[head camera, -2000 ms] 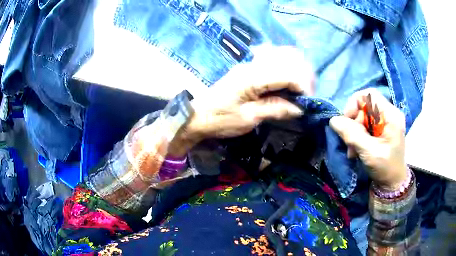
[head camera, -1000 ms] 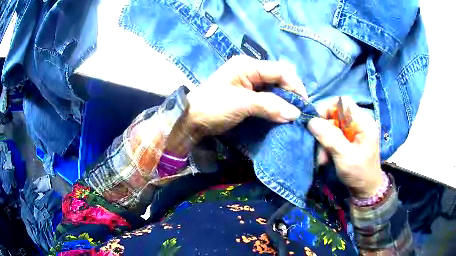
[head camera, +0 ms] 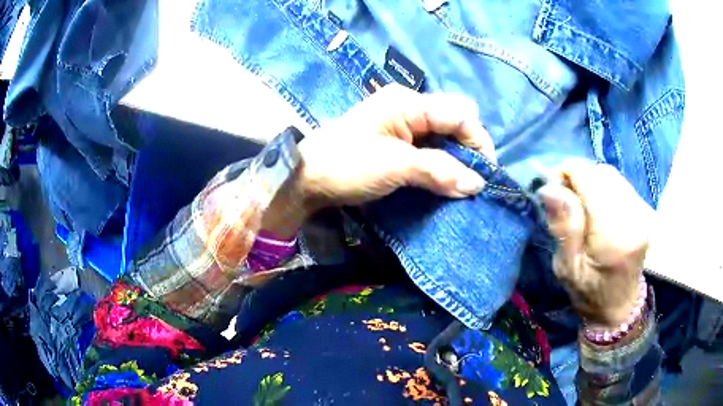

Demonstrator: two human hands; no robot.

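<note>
A mid-blue denim garment (head camera: 507, 119) lies spread in front of me, with pale stitching and a small black label (head camera: 403, 68) on it. My left hand (head camera: 396, 151) pinches a stitched edge between thumb and fingers. A denim flap with a stitched hem (head camera: 460, 254) hangs below that edge, over my lap. My right hand (head camera: 598, 234) is curled at the right end of the same edge, slightly blurred, with the edge at its fingertips. The orange-handled snips do not show now; the inside of the right palm is hidden.
A white table (head camera: 214, 91) has its front edge running below the garment. More denim (head camera: 79, 103) is heaped at the far left, with a blue panel (head camera: 151, 206) below the table edge. Dark floral cloth (head camera: 333, 349) covers my lap.
The flap has come up from my lap and hangs spread out below my left hand. Over the last second my right hand has moved right and turned, and the orange snips have gone from sight.
</note>
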